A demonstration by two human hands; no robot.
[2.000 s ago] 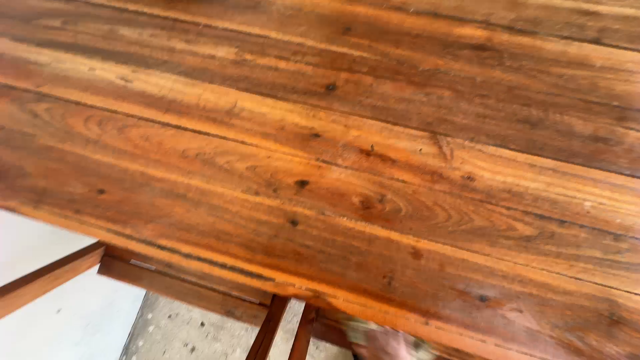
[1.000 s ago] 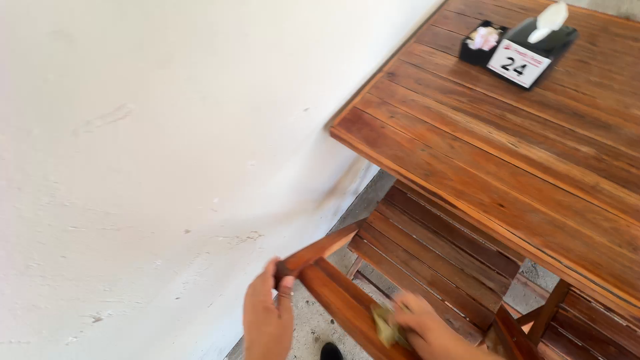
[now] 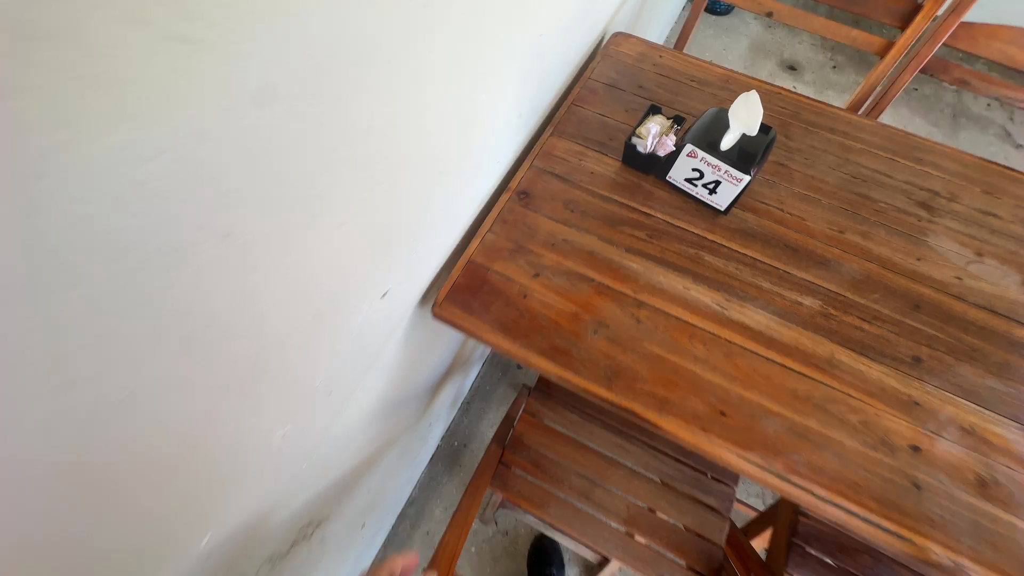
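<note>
Only a blurred bit of my left hand [image 3: 396, 564] shows at the bottom edge, beside the left side rail of a slatted wooden chair [image 3: 608, 472]. Whether it touches the rail cannot be told. My right hand is out of the frame. The chair's seat lies partly under the near edge of a wooden plank table [image 3: 680, 296]. On the table stand a black napkin dispenser [image 3: 748, 148] with a white napkin sticking up and a number card [image 3: 707, 178] on its front, and beside it a black holder [image 3: 640, 160] with small packets [image 3: 656, 134].
A white wall [image 3: 240, 240] runs along the table's left end. A second wooden chair [image 3: 824, 552] is at the lower right, and more chairs [image 3: 824, 28] stand beyond the far edge. A dark shoe [image 3: 546, 556] is on the concrete floor [image 3: 448, 456].
One second ago both hands were at the chair's top rail, the right with a yellowish cloth. Now the right hand is out of view and the left only just shows. The view has shifted.
</note>
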